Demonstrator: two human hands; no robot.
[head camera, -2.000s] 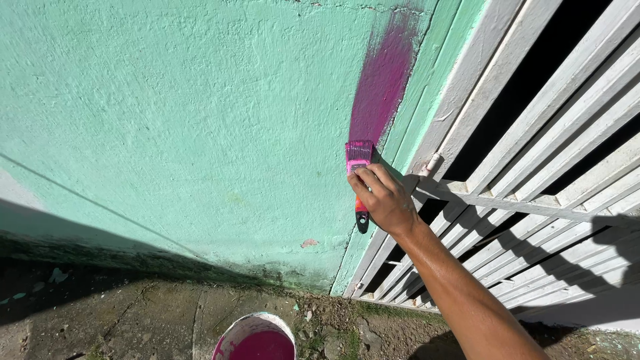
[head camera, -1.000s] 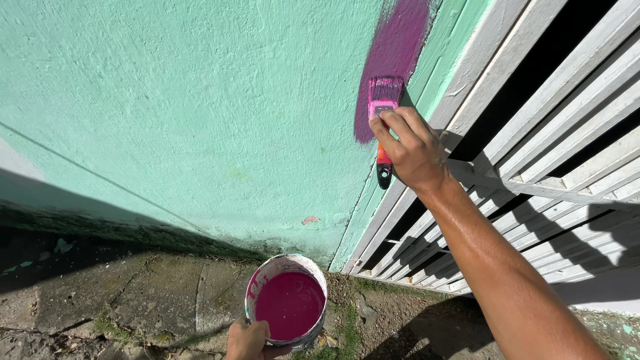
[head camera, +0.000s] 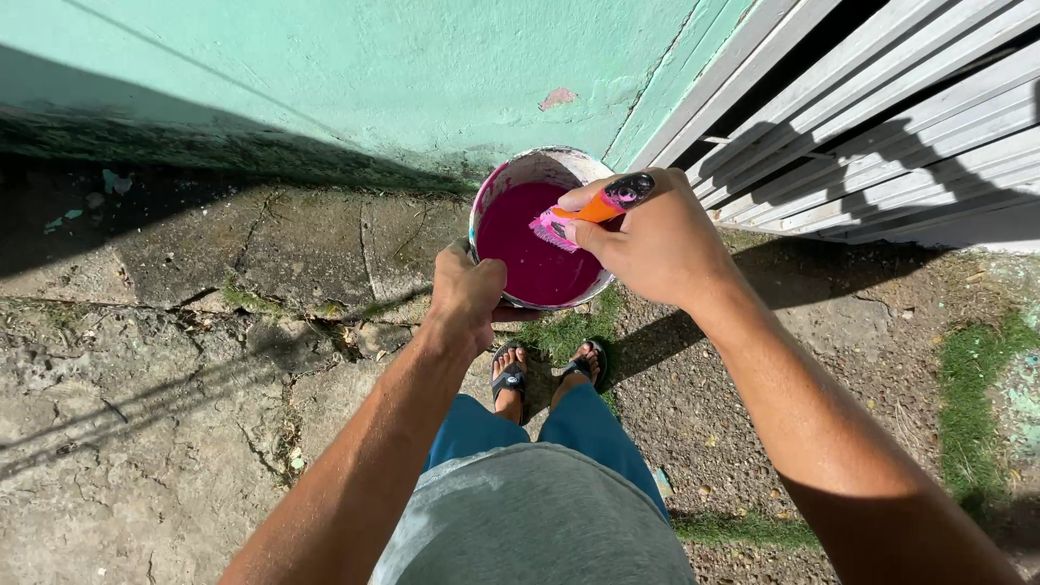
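Note:
My left hand (head camera: 467, 294) grips the near left side of a round paint bucket (head camera: 578, 165), thumb at the rim and some fingers hidden beneath. Magenta paint (head camera: 520, 244) lies inside, and paint smears coat the inner wall. Over the bucket's right side, my right hand (head camera: 662, 236) holds a paintbrush (head camera: 601, 207) by its orange and black handle. The bristles point down and left at the paint; whether their tips touch it I cannot tell.
A mint green wall (head camera: 366, 73) rises beyond the bucket, with a white slatted metal gate (head camera: 861, 122) at the right. Cracked concrete paving (head camera: 146, 406) and grass tufts (head camera: 569, 333) lie below. My sandalled feet (head camera: 509, 378) stand just this side of the bucket.
The brush in my right hand has left the purple stroke on the wall and is over the bucket. My left hand, unseen two seconds ago, holds the bucket. The view has tilted down.

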